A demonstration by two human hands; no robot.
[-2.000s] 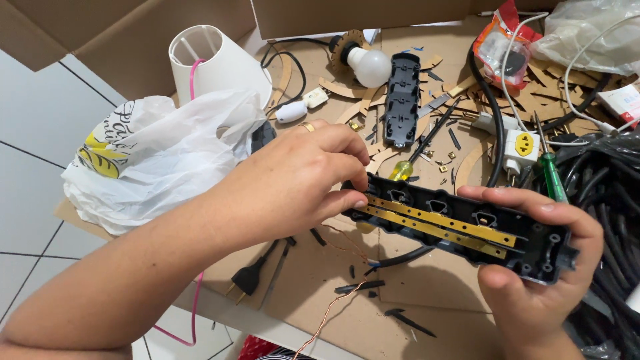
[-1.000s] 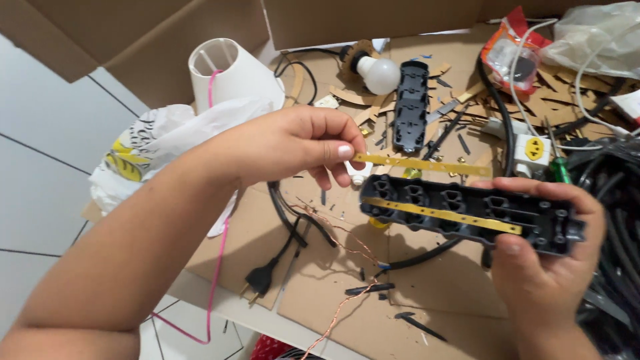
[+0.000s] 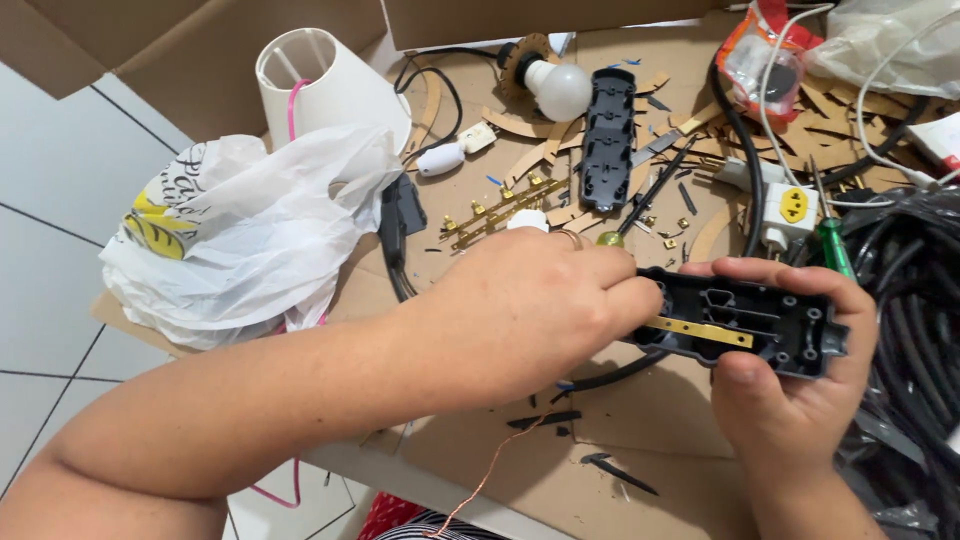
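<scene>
My right hand (image 3: 795,360) holds a black plastic power strip housing half (image 3: 765,319) by its right end, the inside facing up. One brass contact strip (image 3: 705,331) lies lengthwise in it. My left hand (image 3: 540,300) reaches over the housing's left end, fingers bent down at the strip; the fingertips are hidden, so whether they grip it cannot be told. Brass strips with raised clips (image 3: 499,214) lie on the cardboard behind my left hand. The other black housing half (image 3: 607,142) lies beyond, also showing its inside.
Cardboard scraps, a light bulb (image 3: 562,91), a knife (image 3: 671,139) and a yellow-handled screwdriver (image 3: 611,238) lie behind. A white lampshade (image 3: 330,90) and plastic bag (image 3: 247,232) are at left. At right are a white plug adapter (image 3: 789,210), a green-handled screwdriver (image 3: 834,244) and coiled black cable (image 3: 911,322).
A second ago my left hand held one brass strip above the housing; now it is over the housing's left end. Of the two strips seen inside earlier, one remains visible.
</scene>
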